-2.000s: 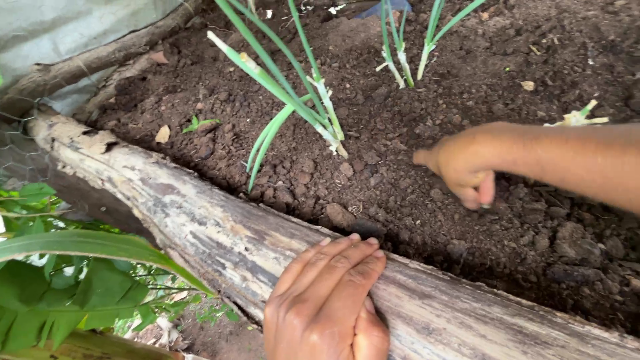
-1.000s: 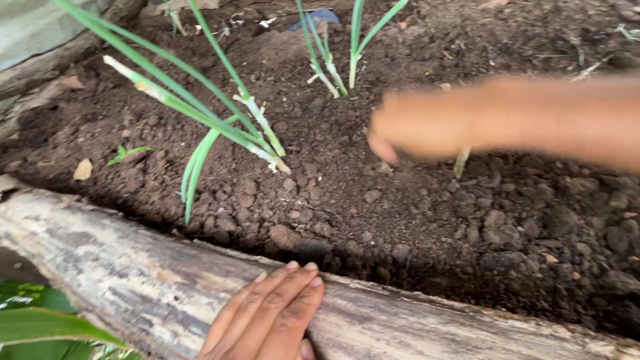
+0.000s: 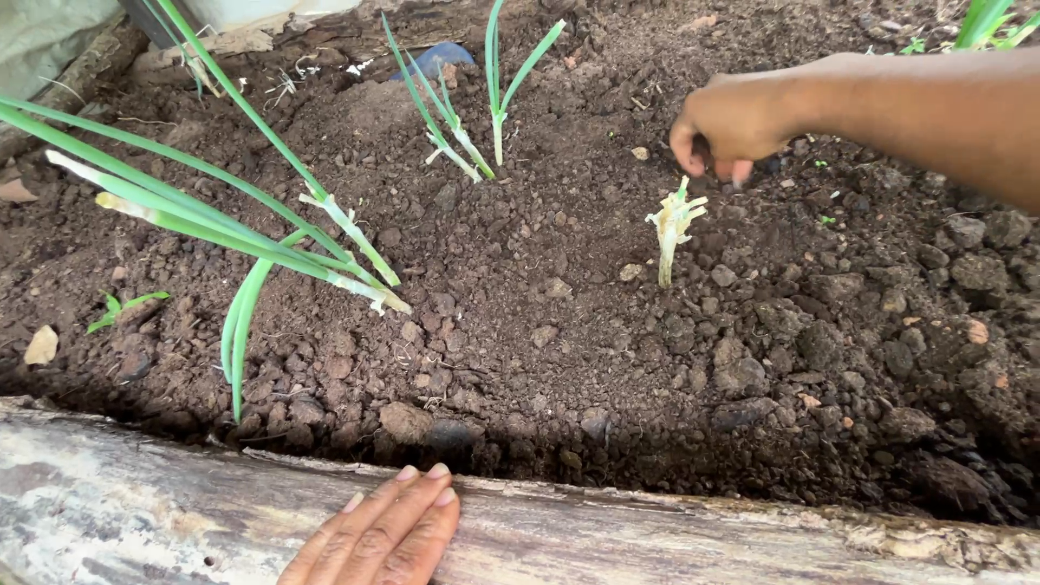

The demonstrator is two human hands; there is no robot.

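My left hand (image 3: 378, 532) rests flat on the weathered log (image 3: 569, 528) edging the soil bed, its fingertips near the log's far rim. My right hand (image 3: 727, 122) is low over the soil at the upper right, fingers curled, with what looks like a dark clod between thumb and fingers. Just below it stands a short cut-back onion stump (image 3: 670, 231) with a pale, frayed top. To the left a clump of green onions (image 3: 357, 280) leans leftward. Smaller green onion shoots (image 3: 498, 122) rise at the top middle.
Crumbly brown soil (image 3: 520, 349) fills the bed, with larger clods (image 3: 979, 276) at the right. A small weed (image 3: 118, 309) and a dry leaf (image 3: 41, 345) lie left. A dark blue object (image 3: 439, 58) is half-buried at the back. More green leaves (image 3: 983, 24) show at the top right.
My right hand has moved away to the right from the open soil between the onions and now is behind the cut stump. My left hand stays on the log. The view has shifted.
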